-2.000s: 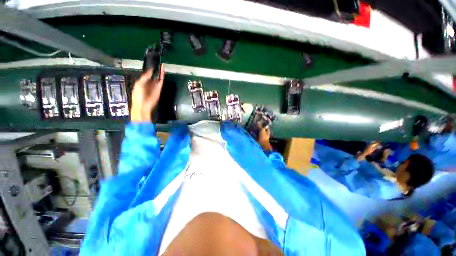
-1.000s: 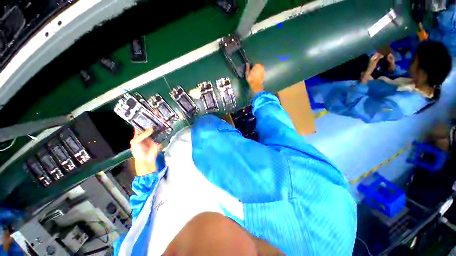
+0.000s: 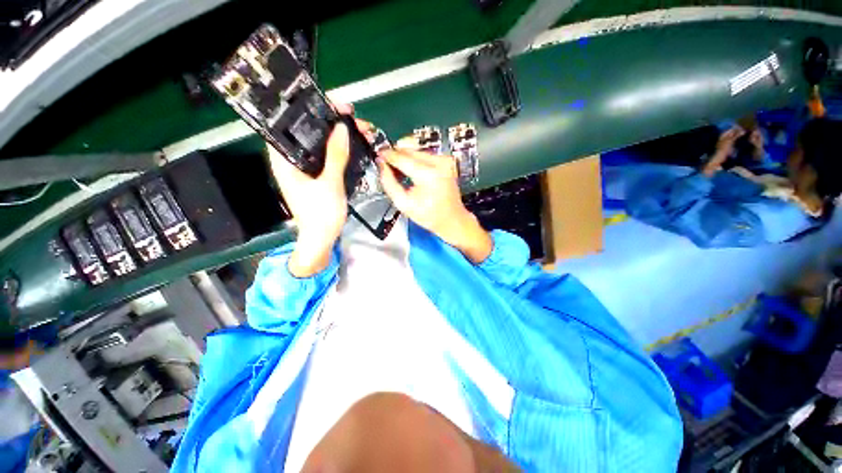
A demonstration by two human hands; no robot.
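Note:
My left hand (image 3: pixel 316 201) holds a partly assembled phone (image 3: pixel 282 97), a black and silvery slab raised above the bench with its board side showing. My right hand (image 3: pixel 427 192) is beside it on the right, fingers pinched on a thin dark stick (image 3: pixel 395 171), which looks like a small tool. Below the hands a dark frame edge (image 3: pixel 377 222) shows near my chest; whether a hand holds it I cannot tell. Two silvery board assemblies (image 3: pixel 464 151) lie on the bench right of my right hand; others are partly hidden by my hands.
A black carrier tray (image 3: pixel 208 199) at the left holds several silvery assemblies (image 3: pixel 166 212). A black shell (image 3: pixel 496 83) lies at the bench's back edge. A brown carton (image 3: pixel 574 211) stands beside the bench. A person in blue (image 3: pixel 715 199) sits at the right. A blue stool (image 3: pixel 692 377) is on the floor.
My left hand has raised the phone assembly up and forward. My right hand has left the black shell at the back and come in beside my left, now holding a thin dark stick.

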